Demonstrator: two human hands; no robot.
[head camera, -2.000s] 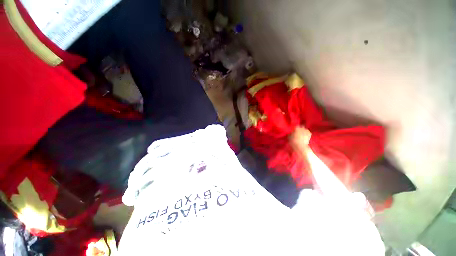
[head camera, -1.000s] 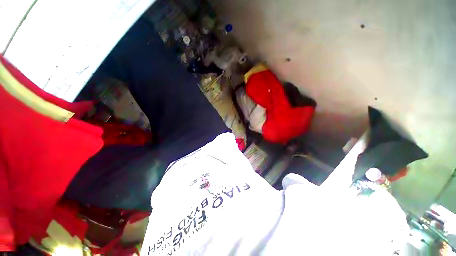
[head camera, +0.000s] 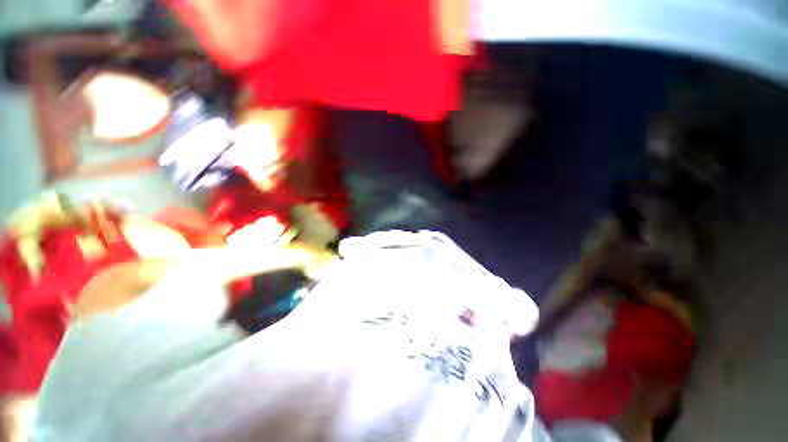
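The view is strongly blurred. A bright red garment piece (head camera: 354, 65) hangs at the top centre beside the white table, with a pale gold band (head camera: 453, 26) along its right side. My left arm (head camera: 164, 280) crosses the lower left, bent and washed out by light. Its hand cannot be made out clearly, nor whether it holds anything. My right hand is not in view. A red piece with a gold edge (head camera: 648, 354) lies low at the right, beyond my white shirt.
The white table edge (head camera: 622, 30) runs across the top right. Red and gold cut pieces (head camera: 52, 268) are heaped at the left. A brown wooden chair frame (head camera: 56, 112) with a pale oval part stands at the upper left. My dark trouser legs fill the centre.
The view has swung left, bringing the chair and left cloth heap into sight. My right hand, earlier on red cloth at the right, has left it and is out of view.
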